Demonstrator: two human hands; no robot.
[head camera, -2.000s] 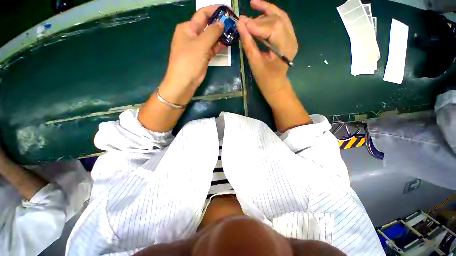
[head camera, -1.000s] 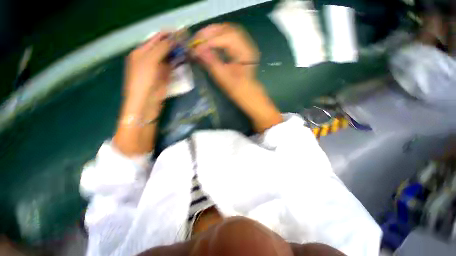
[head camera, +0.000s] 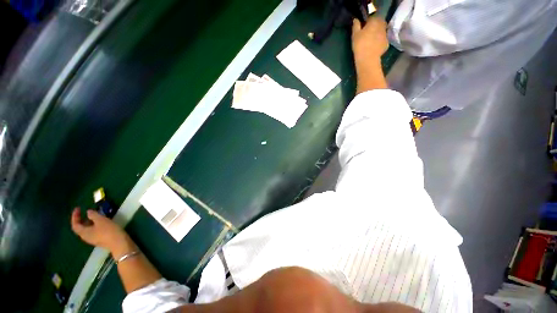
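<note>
My left hand (head camera: 94, 229) reaches over the green belt at the lower left, fingers apart, beside a small dark unit (head camera: 105, 208) with a yellow tab. I see no grip on the unit. My right hand (head camera: 369, 40) is at the top right, by the black heap (head camera: 339, 15). A dark piece with a pale yellow tab (head camera: 371, 8) shows at its fingertips; whether the fingers hold it is unclear. The sticker sheet (head camera: 170, 211) lies at the bench seam. The tweezers cannot be made out.
Fanned white strips (head camera: 269, 101) and a single white sheet (head camera: 308, 69) lie on the green bench. The belt's pale edge rail (head camera: 201, 116) runs diagonally. Another dark unit (head camera: 59, 287) sits at the lower left. A person in a white smock (head camera: 464, 36) is at the upper right.
The view has turned. My hands were together at the watch housing and are now far apart, left over the belt and right at the black heap. The housing is no longer between them.
</note>
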